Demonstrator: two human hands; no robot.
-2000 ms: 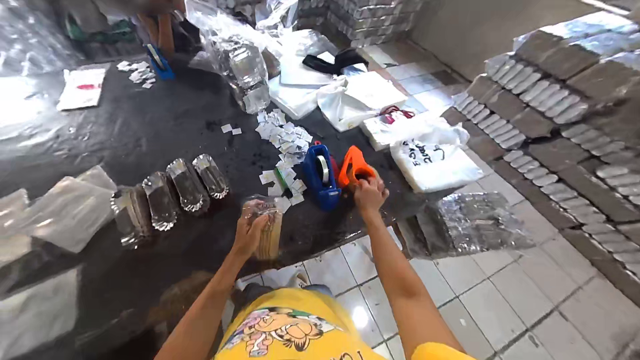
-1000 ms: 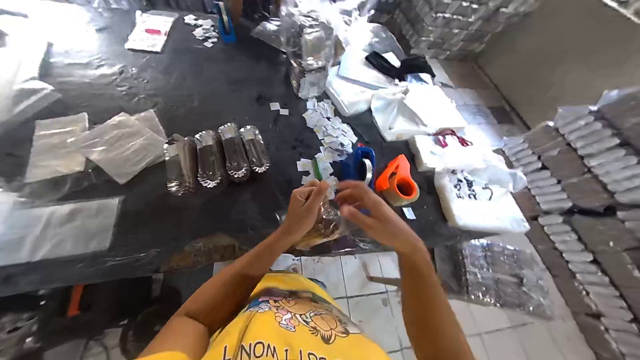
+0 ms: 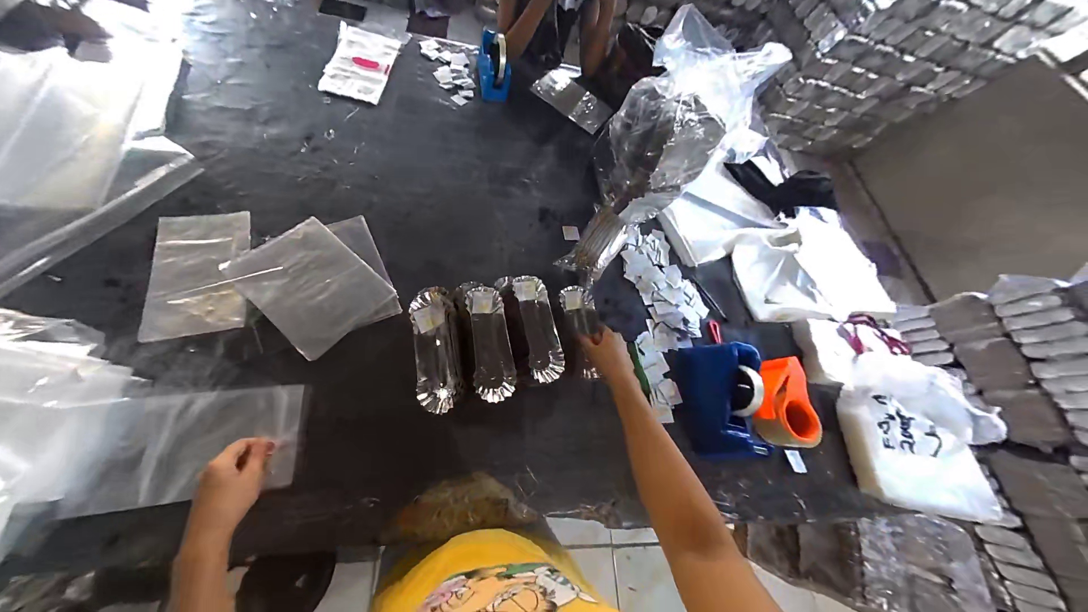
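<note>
My left hand (image 3: 235,476) is at the right end of a clear plastic bag (image 3: 170,433) lying on the dark table, its thumb and forefinger near the edge; whether they grip it cannot be told. My right hand (image 3: 605,350) has its fingers on a clear wrapped pack with crimped ends (image 3: 577,308), just right of several similar packs (image 3: 490,344) in a row. Beside my right forearm lie small white paper squares (image 3: 659,280). A blue tape dispenser (image 3: 710,399) and an orange tape dispenser (image 3: 786,404) stand further right.
Loose clear plastic bags (image 3: 310,280) lie at the left. Stacked white plastic bags (image 3: 914,450) sit at the right edge, with tall stacks of wrapped packs (image 3: 1045,331) beyond. Across the table are another person's arms (image 3: 523,34) and a light blue tape dispenser (image 3: 494,68).
My hands have moved apart: the left to the plastic bag, the right to the pack beside the row. One second ago they were close together near the paper squares. The view has shifted.
</note>
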